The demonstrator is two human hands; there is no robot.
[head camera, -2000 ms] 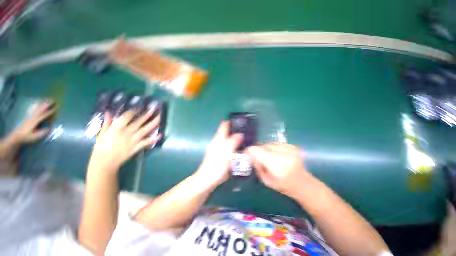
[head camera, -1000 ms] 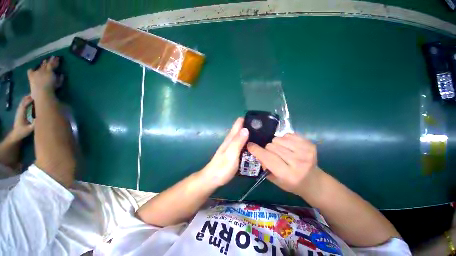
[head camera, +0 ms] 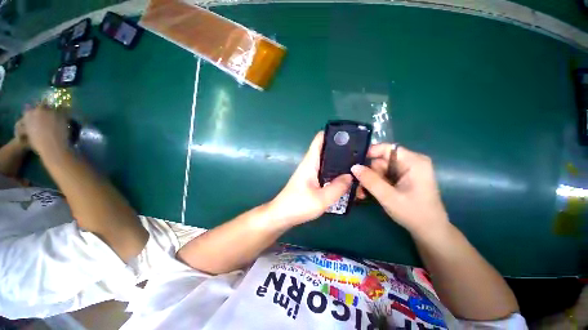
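Note:
A black phone body [head camera: 345, 153] is held upright in front of me, with a silver-grey disc near its far end and a shiny silver patch at its near end. My left hand [head camera: 309, 187] grips it from the left, thumb across its lower part. My right hand [head camera: 406, 184] is at its right edge, fingertips touching it, with a thin dark stick like tweezers [head camera: 392, 161] between the fingers. A clear film [head camera: 361, 105] lies just beyond the phone, partly hidden by it.
An amber sheet in a clear sleeve [head camera: 206, 38] lies beyond to the left. Several black phones [head camera: 120, 29] lie at the far left. Another worker's arms [head camera: 71, 167] are at the left. Yellow tape [head camera: 570, 216] and a dark phone [head camera: 583, 103] are at the right edge.
The tweezers have swung from pointing toward my body to standing between my right fingers. My left thumb now lies across the phone. The neighbour's hands have moved nearer, uncovering phones.

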